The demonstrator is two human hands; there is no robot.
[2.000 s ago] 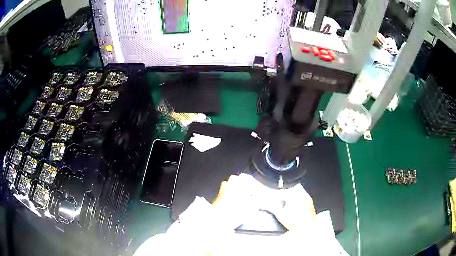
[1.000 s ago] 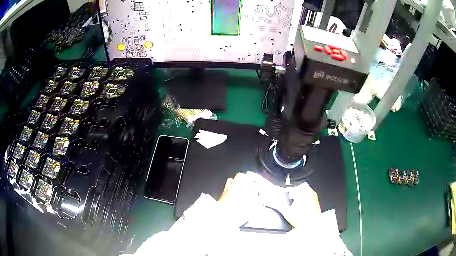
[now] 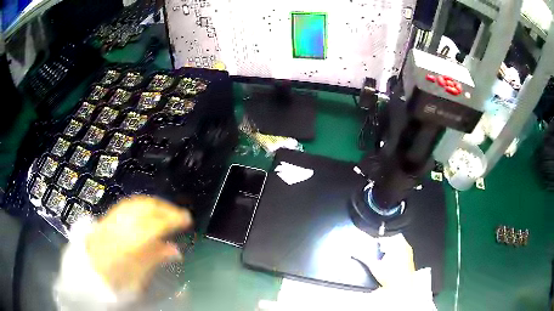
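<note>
The black microscope [image 3: 419, 121] stands on its flat black base [image 3: 291, 218], with a lit ring and a bright spot under its head. My right hand [image 3: 395, 261] is under the lens, overexposed; whether it holds a board cannot be told. My left hand [image 3: 140, 243] is blurred, with thumb and fingers apart and nothing seen between them, over the front right part of the black component tray [image 3: 164, 158]. Small circuit boards [image 3: 107, 165] fill many of the tray's pockets; several pockets at its right are empty.
The monitor [image 3: 255, 42] behind shows a magnified board with a green-outlined chip. A smartphone [image 3: 237, 206] lies between tray and base. A white scrap [image 3: 294, 173] is on the base. A tub [image 3: 465, 165] stands by the shelf posts. A small row of boards [image 3: 512, 235] lies on the mat at right.
My left hand has left the microscope and moved left to the tray, while my right hand stays under the lens. The view has swung left, so things appear further right.
</note>
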